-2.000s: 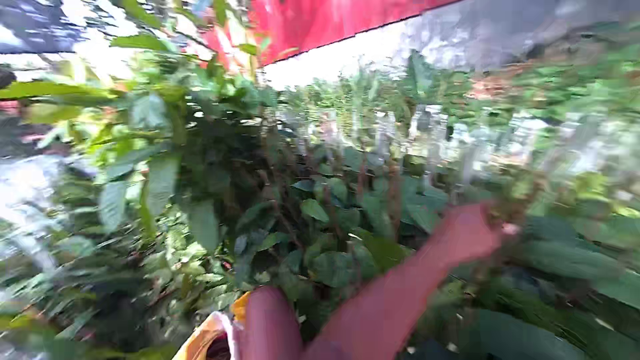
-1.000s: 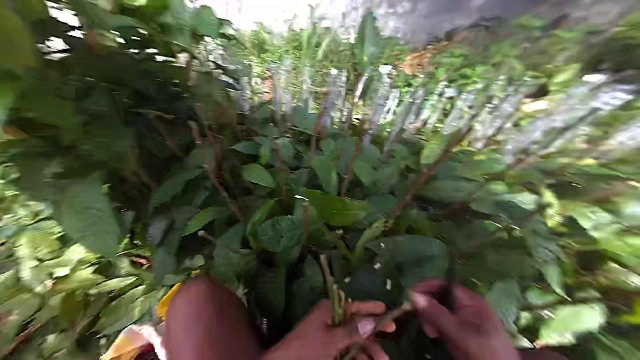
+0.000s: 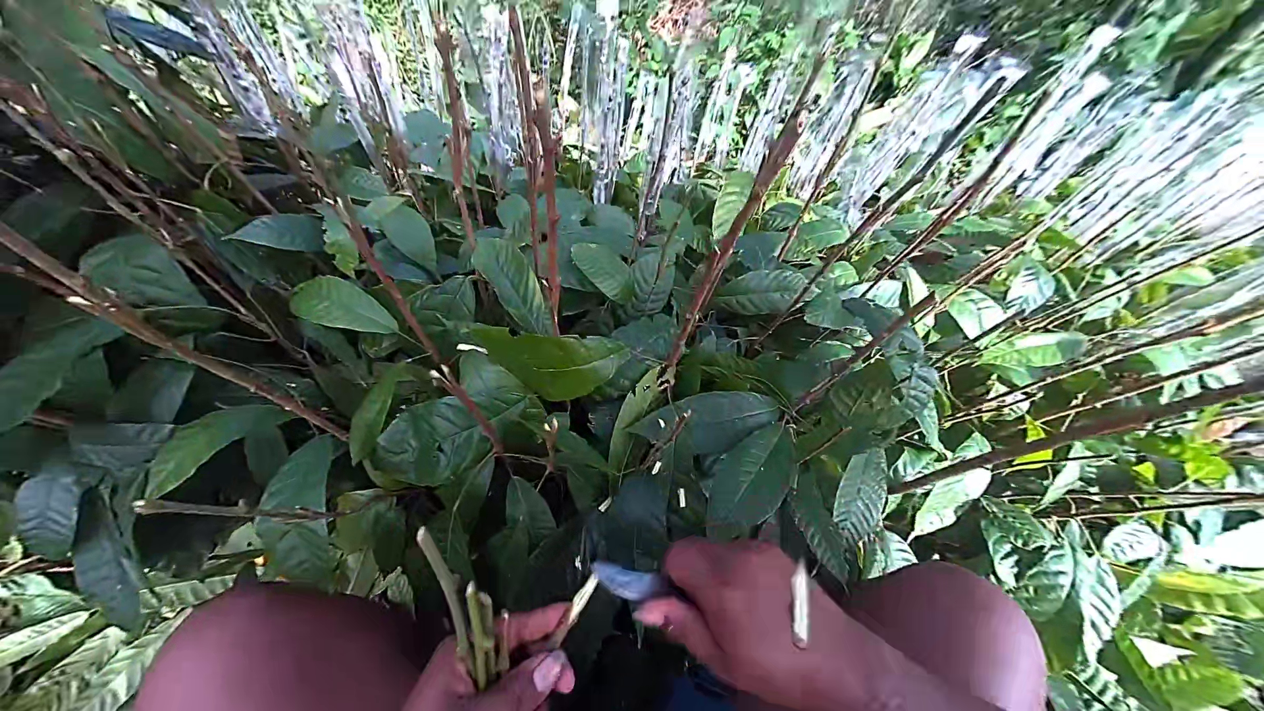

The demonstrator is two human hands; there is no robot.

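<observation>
My left hand point(image 3: 513, 664) holds several cut green stems point(image 3: 474, 632) upright in its fingers, at the bottom centre. Between its thumb and forefinger is one more stem point(image 3: 578, 607) with a pale, pared tip. My right hand point(image 3: 736, 607) is shut on a small knife, whose blade point(image 3: 629, 583) points left and touches or nearly touches that tip. The knife's handle is hidden in the fist. A pale sliver point(image 3: 800, 604) appears in front of my right wrist. Small pale chips point(image 3: 681, 497) lie on or fall past the dark leaves.
Leafy young plants with bare brown stems point(image 3: 716, 257) stand close before me. Many stems behind them carry clear plastic wrapping point(image 3: 607, 109). A cut stub point(image 3: 237, 510) juts out at left. My knees point(image 3: 286, 647) frame both hands at the bottom edge.
Two seconds ago an arm reached out to the right over the plants. Both hands have since come together low in front of me, with stems in the left. The view has turned and tilted down.
</observation>
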